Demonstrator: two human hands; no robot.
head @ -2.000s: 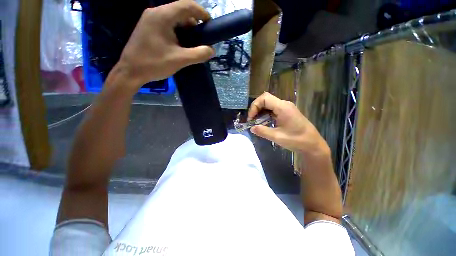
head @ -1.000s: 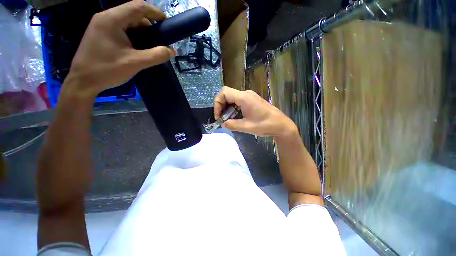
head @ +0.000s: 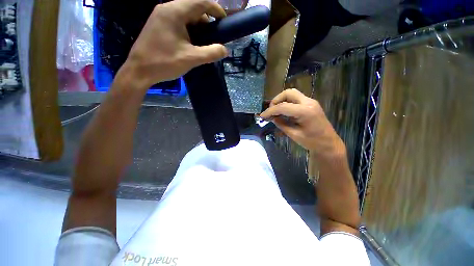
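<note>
My left hand [head: 169, 47] grips a long black device housing [head: 210, 101] near its upper end, by the thick side handle [head: 241, 25] that projects to the right. The housing hangs tilted in front of my white shirt, with a small pale marking near its lower end. My right hand [head: 299, 117] is right of the housing, apart from it, and pinches a small silver part [head: 261, 121] between thumb and fingers. Most of the silver part is hidden by the fingers.
A blue bin [head: 104, 78] with dark contents stands behind my left forearm. Black frames [head: 249, 57] lie on bubble wrap [head: 247, 93] beside a cardboard flap [head: 278, 52]. A film-wrapped wire rack [head: 371, 109] with cardboard sheets [head: 416, 130] stands on the right.
The view has swung left, then back right. The silver part, seen lengthwise before, now shows only a small bright end at my right fingertips. My left hand keeps its hold on the housing.
</note>
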